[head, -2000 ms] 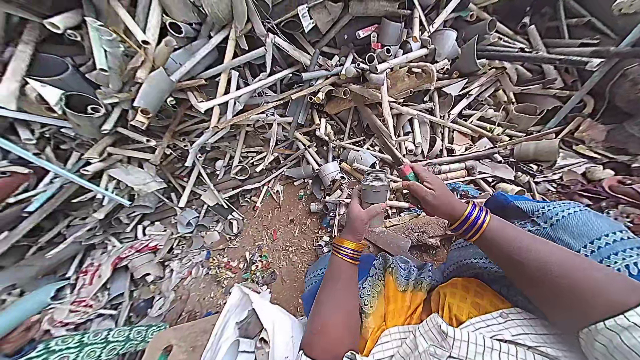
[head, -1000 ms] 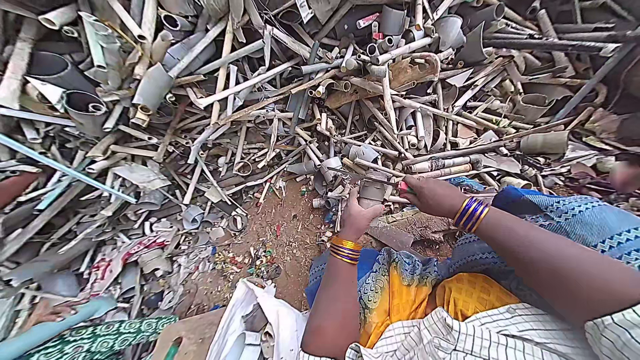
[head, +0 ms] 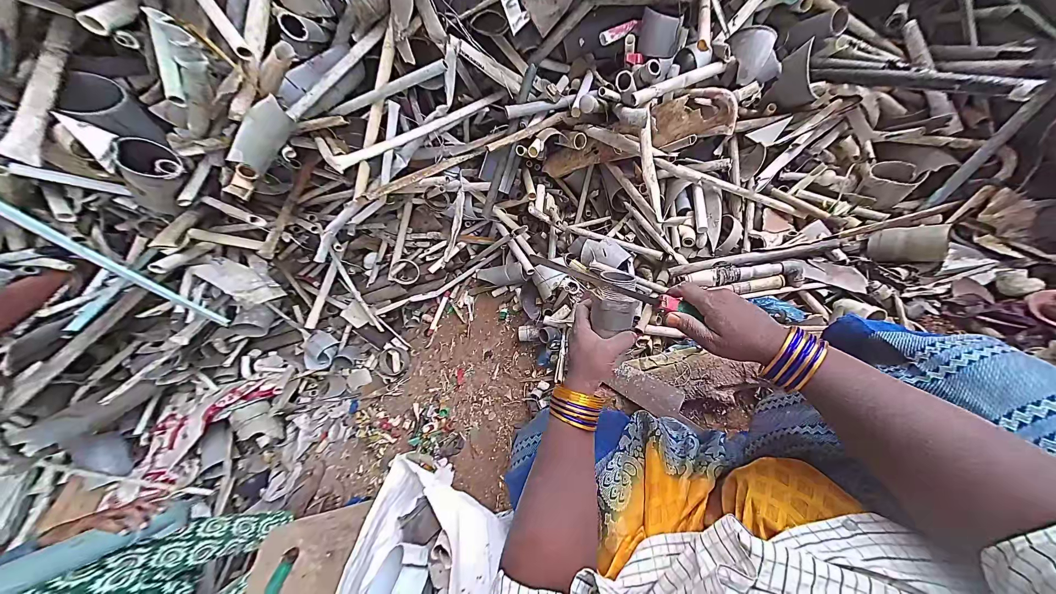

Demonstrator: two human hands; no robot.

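Note:
My left hand [head: 596,351] grips a short grey plastic pipe piece [head: 615,312] that stands roughly upright, its ridged upper end showing. My right hand [head: 722,322] is shut around the red and green handle [head: 672,305] of a long dark blade [head: 577,272]. The blade lies across the upper part of the pipe piece and points up to the left; whether it is a knife or a saw cannot be told. Just below the hands, a flat grey piece [head: 648,390] leans by a brown block [head: 709,379].
A large heap of scrap plastic pipes [head: 462,157] spreads ahead and to the left. Near my left forearm stands an open white sack [head: 462,511] with grey pieces inside, beside a brown board [head: 313,549]. At the lower left another person's hand [head: 124,516] shows near a light blue pipe [head: 91,553].
The blade, raised up and away from the pipe piece two seconds ago, now lies across its upper part. The left hand keeps its hold on the piece.

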